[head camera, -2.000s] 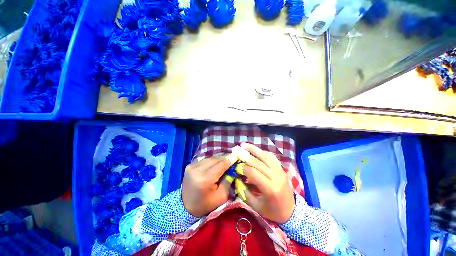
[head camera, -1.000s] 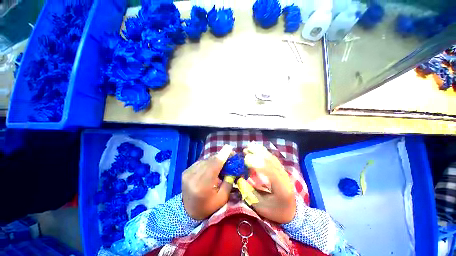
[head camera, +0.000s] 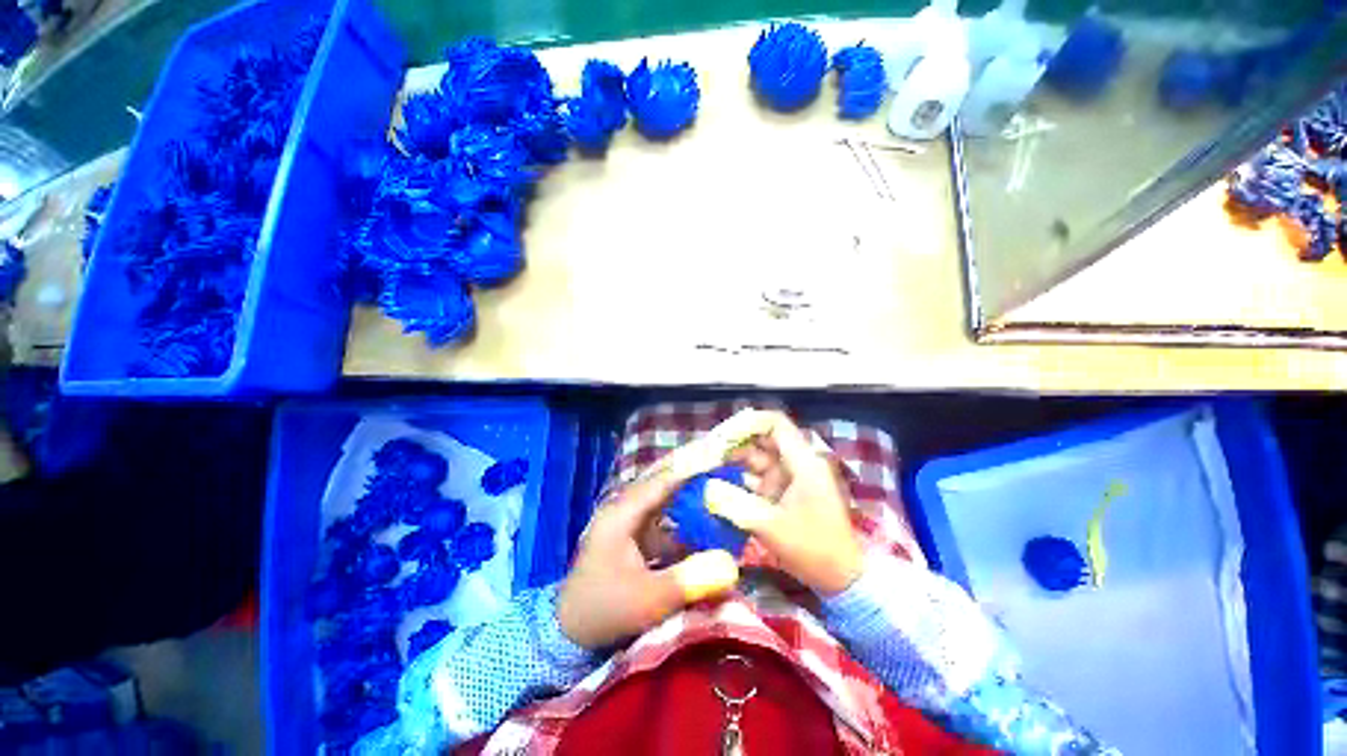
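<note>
A blue hair piece (head camera: 703, 510) is held between both hands over the checked apron, partly hidden by fingers. My left hand (head camera: 632, 554) is closed around its left and lower side, with a pale yellow finger cot on the thumb. My right hand (head camera: 798, 510) grips it from the right, thumb across the top of the piece. The fingertips of both hands meet at the far side. The hands are slightly blurred.
The bench (head camera: 635, 266) holds a pile of spiky blue pieces (head camera: 443, 222), a glue dish (head camera: 785, 301), a white bottle (head camera: 934, 74) and a clear-sided box (head camera: 1093, 236). Blue bins stand upper left (head camera: 281, 281), lower left (head camera: 296, 591) and lower right (head camera: 1285, 591).
The hands have turned the blue piece and closed around it, fingertips now meeting beyond it. The yellow cots below the piece have shifted. The view has moved slightly, shifting the bench and bins.
</note>
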